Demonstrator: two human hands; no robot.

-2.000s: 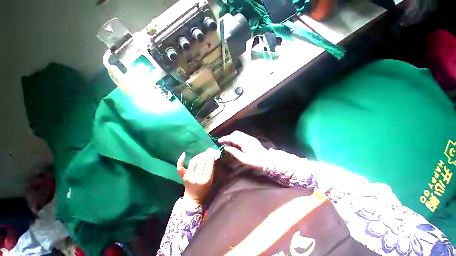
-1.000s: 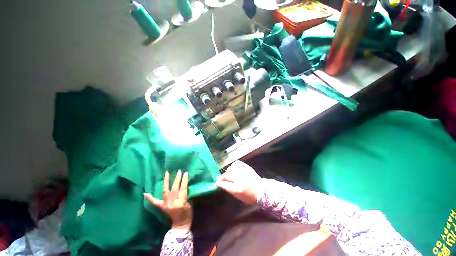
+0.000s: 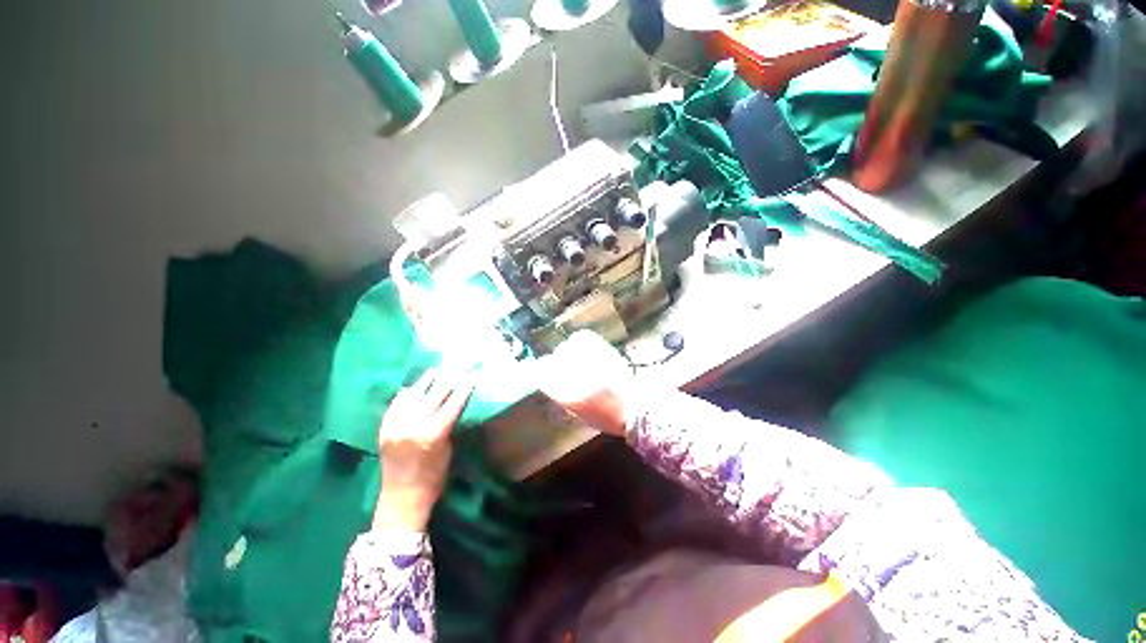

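The grey-white overlock machine stands in the middle, with a bright glare over its needle area. A green cloth piece lies at the needle area and hangs down to the left and front. My left hand lies on the cloth just in front of the glare, fingers apart and pointing at the machine. My right hand is at the machine's front by the cloth's right edge, washed out by the light. Whether its fingers grip the cloth cannot be told.
Green strips, a dark pad, an orange-red box and a copper-coloured flask are right of the machine. Green thread cones stand behind. A green-covered bulge is at the right. Dark green cloth lies at the left.
Both hands have moved up toward the needle area, and the cloth's edge has moved there with them. A bare table corner now shows below the right hand. The view has shifted, showing more behind the machine.
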